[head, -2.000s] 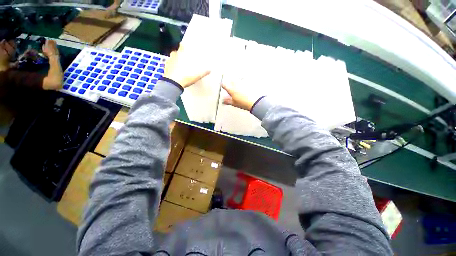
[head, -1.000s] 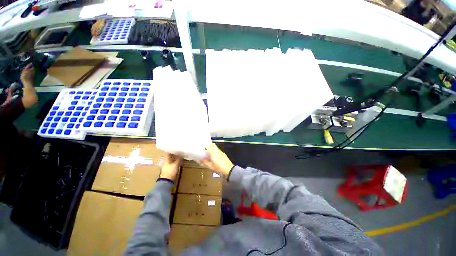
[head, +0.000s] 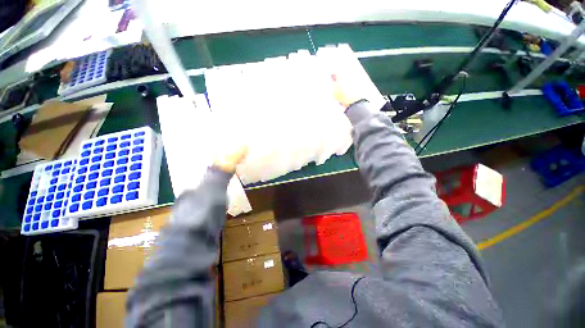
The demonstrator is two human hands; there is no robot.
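Note:
A large bright white stack of foam sheets or trays (head: 276, 109) lies on the green bench in front of me. A narrower white stack (head: 186, 144) stands against its left side, with a white corner sticking out over the bench's front edge. My left hand (head: 229, 158) is at the narrower stack, near where the two meet; its fingers are washed out. My right hand (head: 343, 91) is on the right part of the large stack, its fingers pointing away from me. Glare hides whether either hand grips a sheet.
White trays of blue pieces (head: 109, 170) lie at left, with brown cardboard sheets (head: 61, 131) behind. A parts box (head: 410, 118) and black cable (head: 478, 51) are right of the stack. Below are cardboard boxes (head: 250, 240), a black crate (head: 61, 275) and red stools (head: 337, 238).
My hands held the narrower stack by its near end over the boxes; it is now beside the large stack. My right hand has moved onto the large stack. The view has shifted right.

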